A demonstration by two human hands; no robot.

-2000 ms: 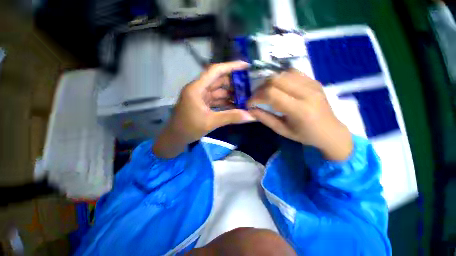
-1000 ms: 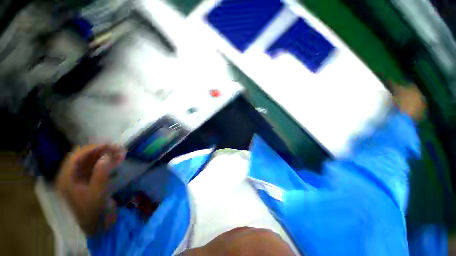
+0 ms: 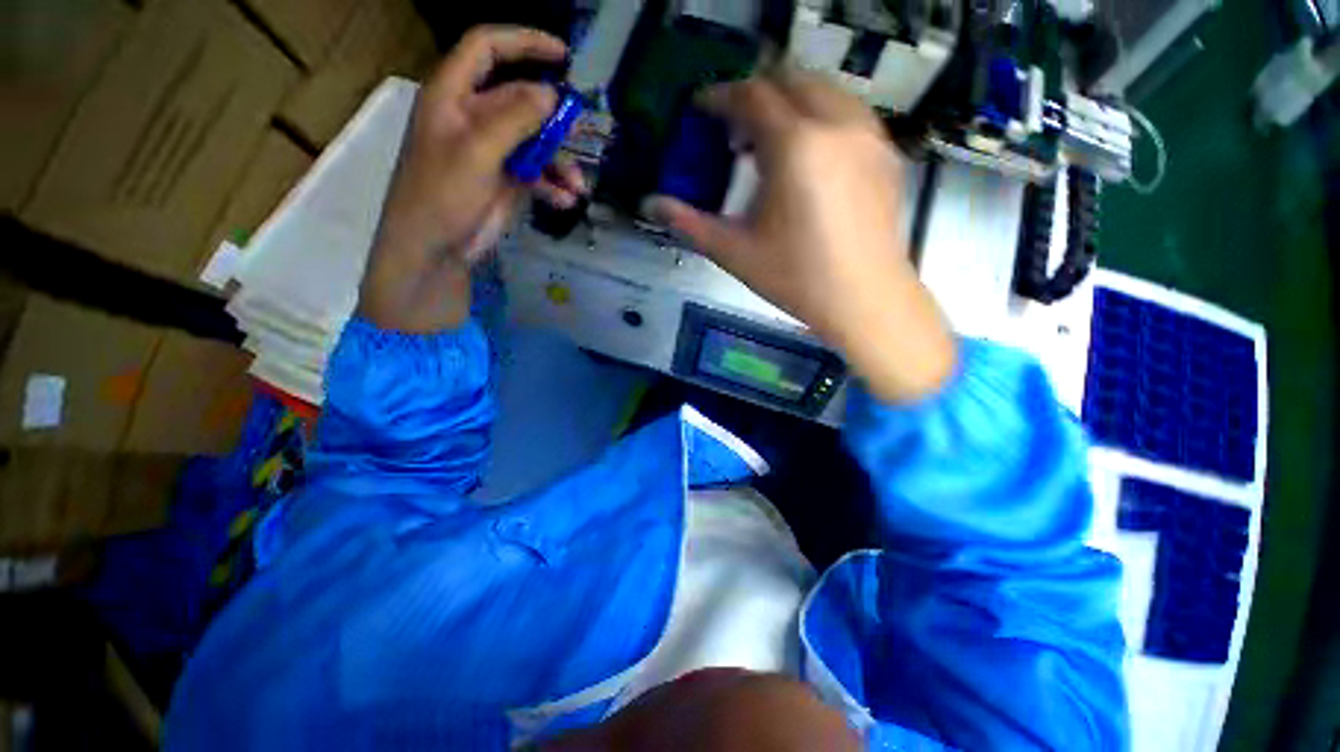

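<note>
My left hand [image 3: 456, 176] holds a blue housing [image 3: 547, 135] between thumb and fingers, above the left part of the machine. My right hand [image 3: 838, 213] is blurred over the machine top. Its thumb and fingers are around a second, darker blue housing [image 3: 698, 154] at the dark left fixture [image 3: 647, 110]. Whether that housing sits in the fixture or is lifted off it cannot be told.
The front panel has a touchscreen [image 3: 753, 362] and a yellowish button [image 3: 559, 293]. The right station [image 3: 1014, 110] and a black cable chain [image 3: 1061, 243] are right. The white tray [image 3: 1256, 426] bears blue housings. Empty trays [image 3: 316, 272] and cartons [image 3: 155, 125] are left.
The view has swung left. My right hand has come from the tray's far edge to the machine's left fixture, around a blue housing. My left hand now shows a blue housing over the machine.
</note>
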